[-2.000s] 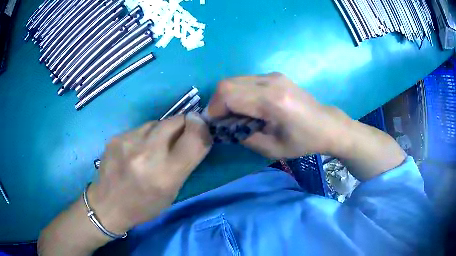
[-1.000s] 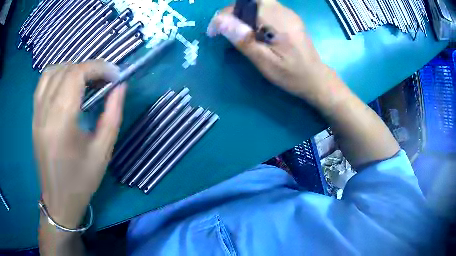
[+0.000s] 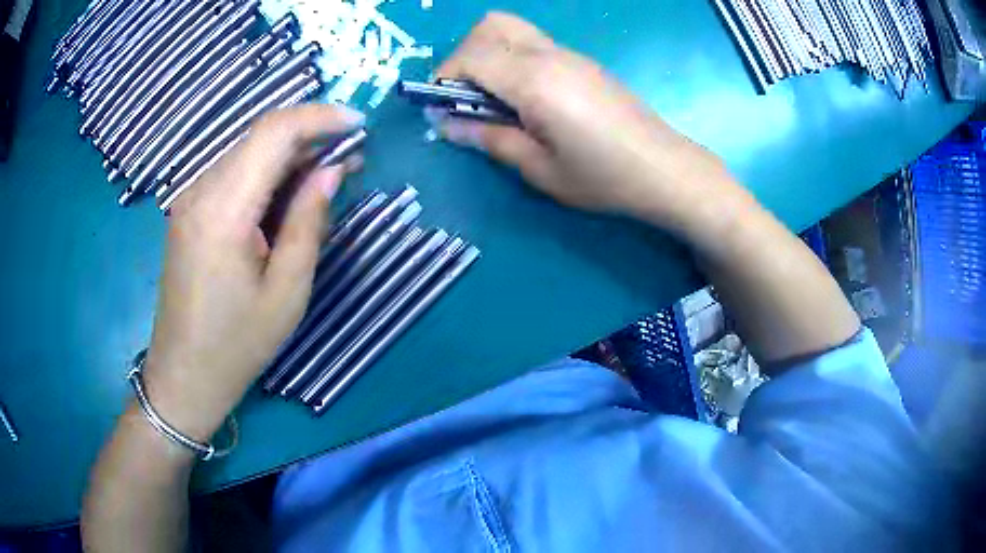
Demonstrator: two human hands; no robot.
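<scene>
My left hand point(image 3: 243, 238) holds a metal tube point(image 3: 344, 148) between thumb and fingertips, one end showing; most of it is hidden by the hand. My right hand point(image 3: 573, 135) holds a few metal tubes point(image 3: 465, 99), their ends pointing left. Whether a sleeve is at its fingertips is too blurred to tell. A row of capped tubes point(image 3: 373, 313) with pale tips lies slanted on the mat below and between the hands. A pile of metal tubes point(image 3: 184, 97) lies at the upper left. White plastic sleeves point(image 3: 362, 49) lie scattered beside that pile.
Thinner rods point(image 3: 822, 38) lie on the blue-green mat point(image 3: 605, 286) at the upper right. A blue crate point(image 3: 951, 227) is at the right. Another crate point(image 3: 662, 346) with whitish bagged goods point(image 3: 727, 373) is below the table edge. A thin rod point(image 3: 8, 421) lies at the far left.
The hands were together over the row, then apart. My left hand has since moved right with a tube; my right hand has turned and lowered, its tubes now pointing left.
</scene>
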